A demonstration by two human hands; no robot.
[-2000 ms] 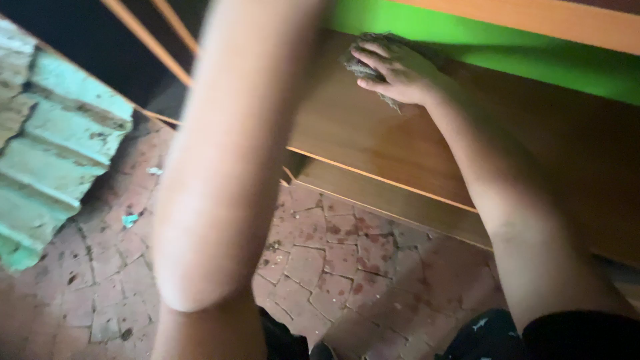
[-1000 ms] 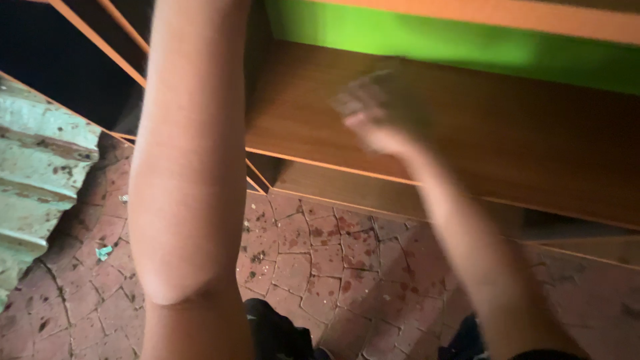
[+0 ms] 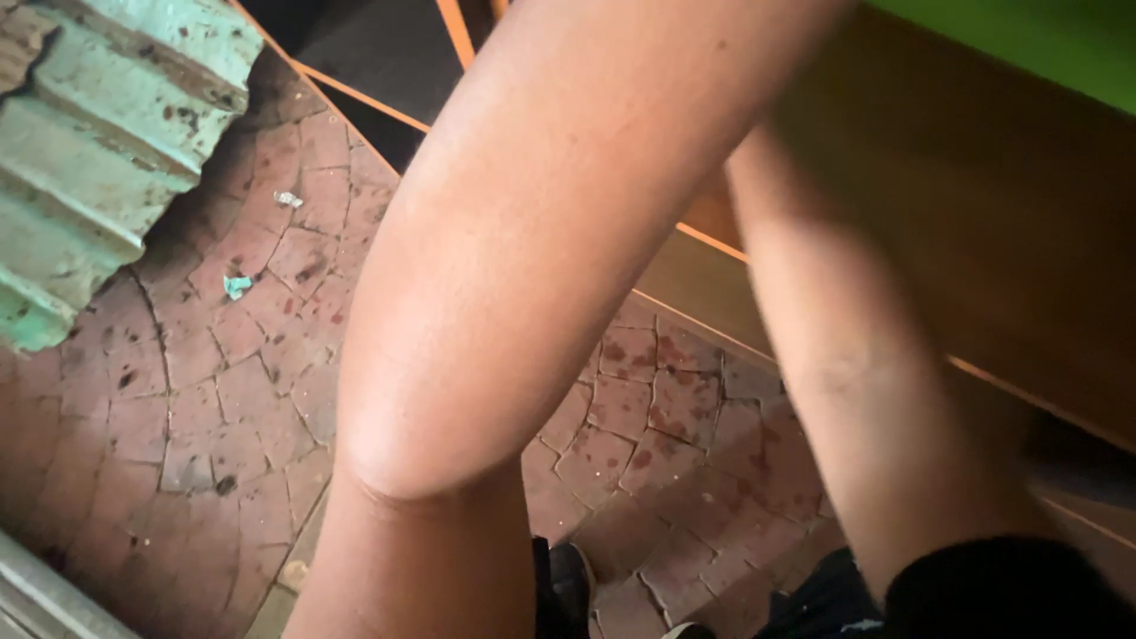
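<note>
My left arm rises through the middle of the head view and runs out at the top, so my left hand is out of sight. Behind it, my right forearm reaches up over the wooden shelf (image 3: 958, 195); the left arm hides my right hand and whatever it holds or touches. The shelf has a brown surface, an orange front edge and a bright green back panel (image 3: 1021, 44) at the upper right.
Stained red paving (image 3: 222, 382) covers the ground, with a scrap of green litter (image 3: 237, 286) on it. A rusty green corrugated metal sheet (image 3: 115, 133) lies at upper left. Dark panels with orange edges stand at the top. My shoe (image 3: 572, 577) shows at the bottom.
My right hand, on the shelf with a grey wad two seconds ago, has gone out of sight behind my left arm. The view has swung toward the left.
</note>
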